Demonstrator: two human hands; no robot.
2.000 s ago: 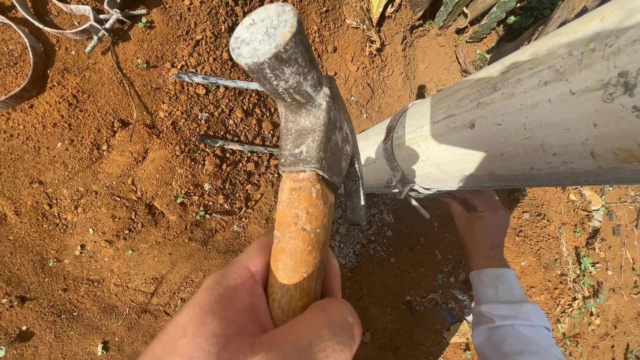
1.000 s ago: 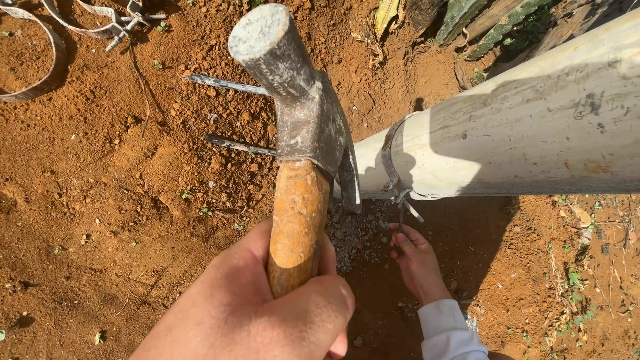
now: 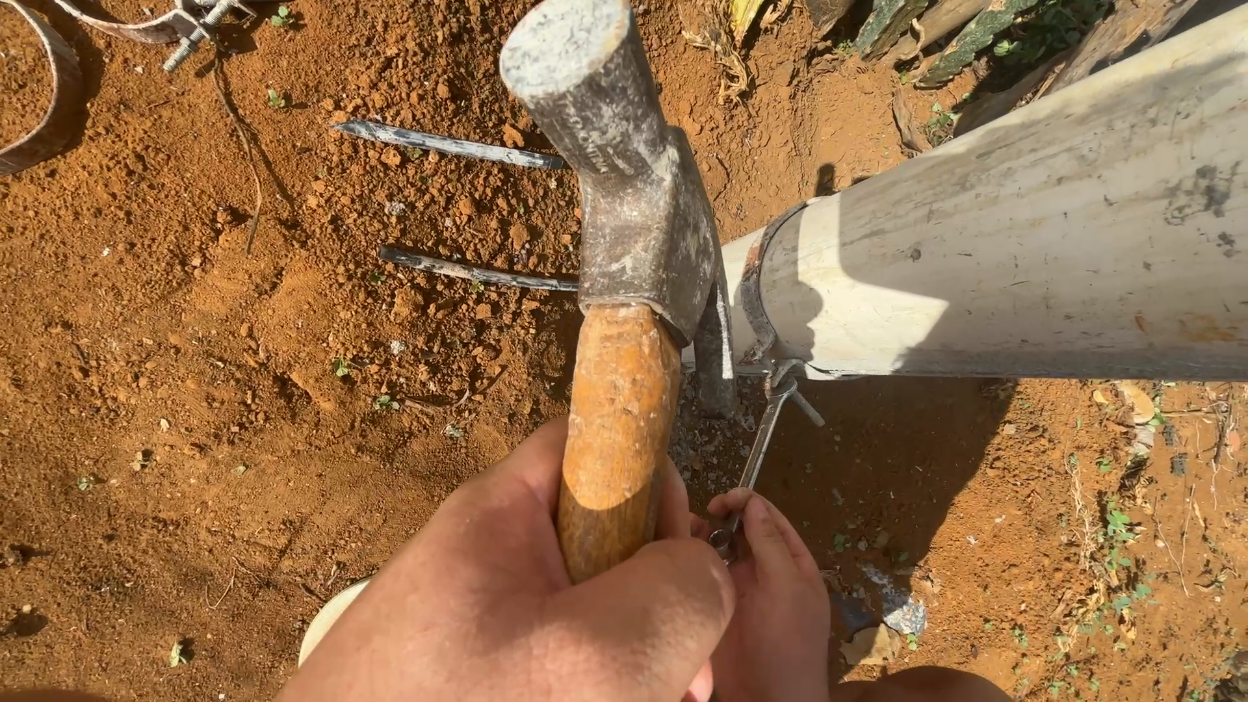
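My left hand (image 3: pixel 546 604) grips the wooden handle of a claw hammer (image 3: pixel 624 429) close to the camera, its worn metal head upward in view and its claw beside a pale round post. Lower and farther away, my right hand (image 3: pixel 780 604) pinches one end of a metal wrench (image 3: pixel 760 448). The wrench's other end meets the bolt fastening of a rusty metal band clamp (image 3: pixel 756 292) around the base of the pale post (image 3: pixel 1033 244). A bolt end (image 3: pixel 807 409) sticks out there. The hammer covers part of the post's foot.
Two dark rods (image 3: pixel 448 144) lie on reddish soil, their right ends behind the hammer. Loose metal bands (image 3: pixel 58 107) with a threaded bolt (image 3: pixel 200 37) lie at the top left. Dry stalks (image 3: pixel 965 44) are behind the post. A pale curved rim (image 3: pixel 331 616) shows at lower left.
My right hand was partly behind the post, then came to the clamp fastening; now it is lower, with a wrench in plain sight. My left hand still holds the hammer.
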